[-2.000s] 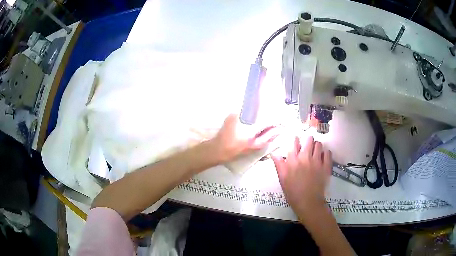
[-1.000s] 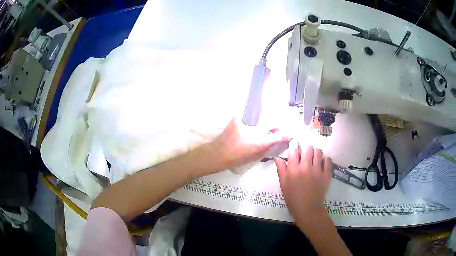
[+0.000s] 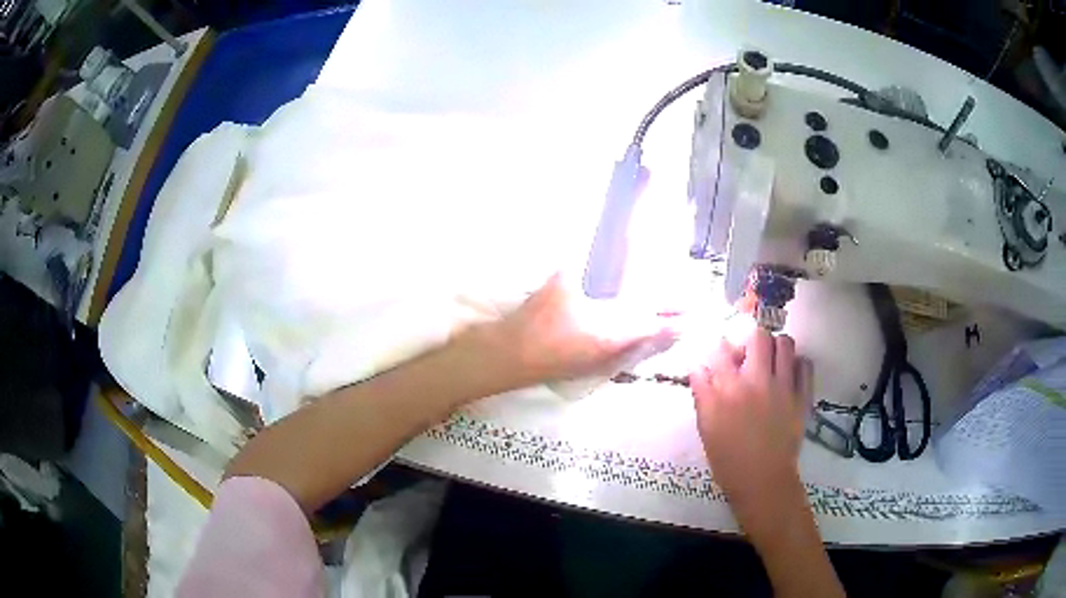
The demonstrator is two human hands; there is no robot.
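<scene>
White fabric [image 3: 351,222] lies spread over the left and middle of the table, glaring under the lamp. My left hand [image 3: 559,339] rests on its right edge, thumb and fingers close together around the cloth left of the needle. My right hand [image 3: 754,403] lies palm down just in front of the presser foot area [image 3: 739,318], fingertips at the cloth edge. The glare hides the fingertips and the needle. The sewing machine [image 3: 865,187] stands at right. A thin dark pointed tool [image 3: 655,379] lies between my hands.
Black scissors [image 3: 894,403] and a grey metal tool [image 3: 828,435] lie right of my right hand. A printed paper [image 3: 1011,409] is at far right. The sewing lamp [image 3: 615,228] hangs over the cloth. A blue tray [image 3: 251,70] is behind left. Scale marks [image 3: 585,464] run along the front edge.
My right hand has shifted right, partly covering the grey metal tool. The thin dark tool shows more between the hands. The whole view has shifted slightly. My left hand stays on the cloth.
</scene>
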